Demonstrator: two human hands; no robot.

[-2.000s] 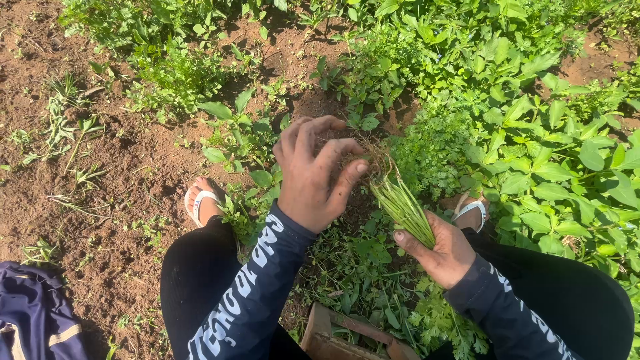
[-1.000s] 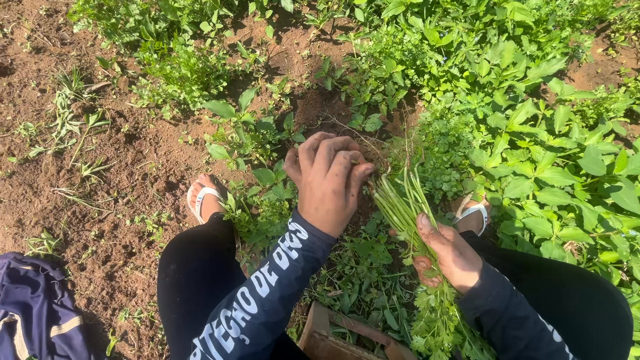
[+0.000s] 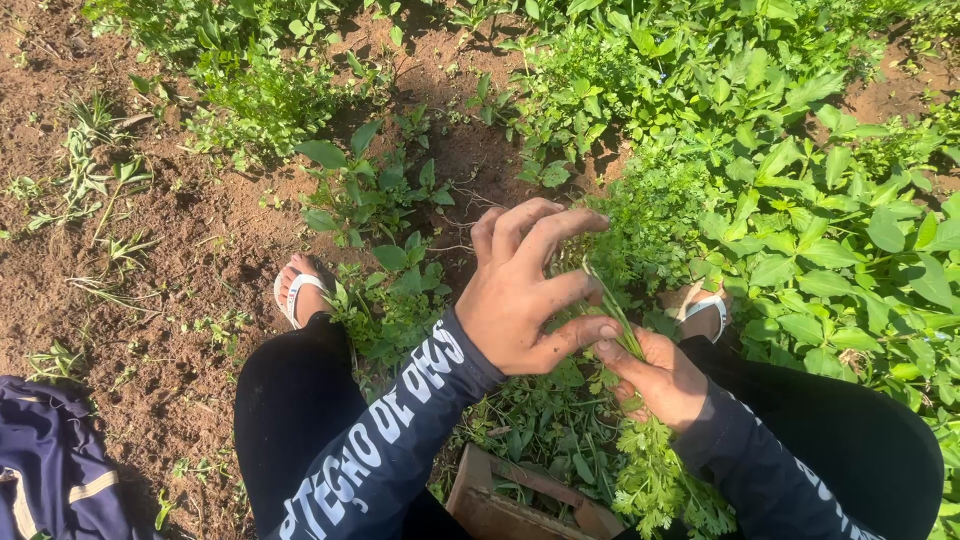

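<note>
My right hand (image 3: 660, 379) is closed around a bunch of leafy herb stems, cilantro or parsley, whose leaves (image 3: 660, 480) hang down toward me. The stems' upper end (image 3: 611, 300) points away from me, partly behind my left hand. My left hand (image 3: 536, 289) is over that end, fingers spread and curled, thumb near the right thumb; whether it touches a stem is hard to tell. Thin pale roots (image 3: 465, 217) show just beyond its fingers. Both hands have soil on them.
A wooden crate (image 3: 517, 499) stands between my legs. My feet in white flip-flops are on either side. Low herb plants (image 3: 262, 97) grow ahead, dense broad-leaved plants (image 3: 825, 262) at right. Bare soil with pulled weeds (image 3: 82, 165) and a dark blue cloth (image 3: 56, 457) lie at left.
The stems, fanned out beside my left hand a second ago, are now largely behind it. My left hand has moved right, nearer my right hand, and its fingers have spread.
</note>
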